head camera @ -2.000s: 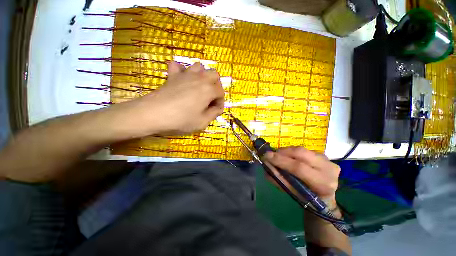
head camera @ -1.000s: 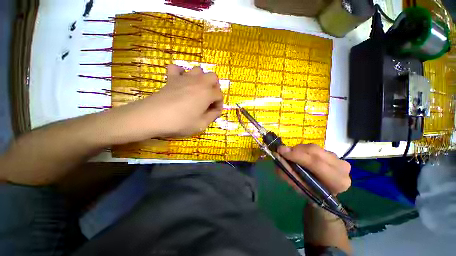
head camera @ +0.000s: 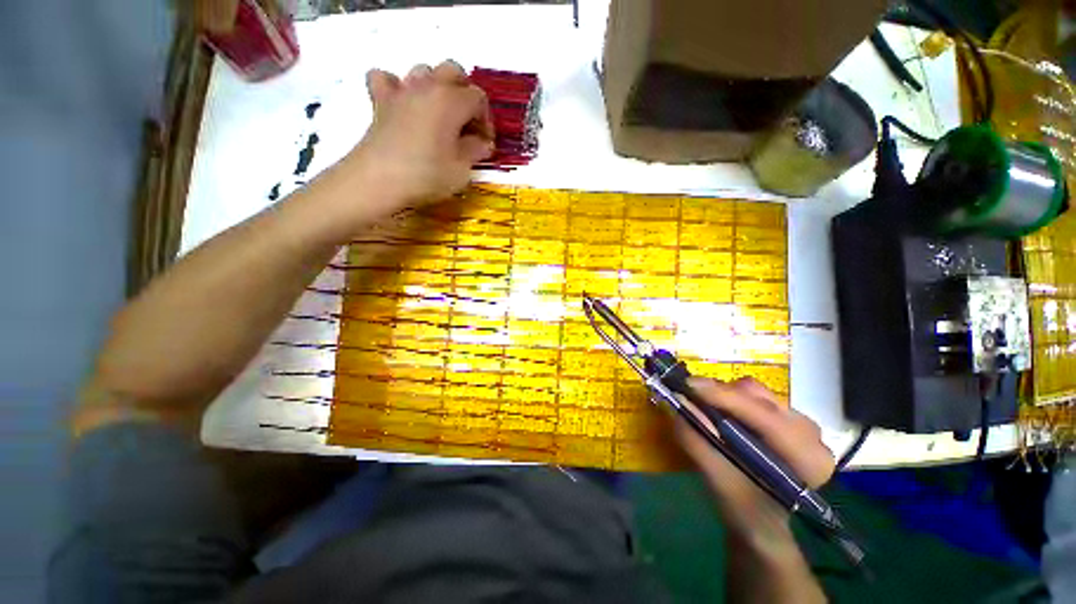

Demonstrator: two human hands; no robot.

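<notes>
The amber flexible circuit sheet (head camera: 673, 260) lies on the white bench, with thin dark red lead wires (head camera: 301, 345) on its left part and sticking out past its left edge. My left hand (head camera: 431, 130) is beyond the sheet, its fingertips at the left side of the red and black wire bundle (head camera: 510, 116); whether they grip a wire cannot be told. My right hand (head camera: 761, 442) holds the soldering iron (head camera: 737, 439) by its dark handle. The iron's tip points at the middle of the sheet, with the feed tube alongside.
A brown carton (head camera: 696, 130) and a round yellowish tin (head camera: 808, 142) stand beyond the sheet. To the right is the black soldering station (head camera: 873, 319) with the green-rimmed solder spool (head camera: 985, 183). More amber sheets (head camera: 1050, 283) lie at the far right. A red container (head camera: 254, 41) is at the far left.
My left hand has moved from the middle of the sheet out to the wire bundle. The iron has stayed over the sheet. The view has shifted, showing more of the bench beyond.
</notes>
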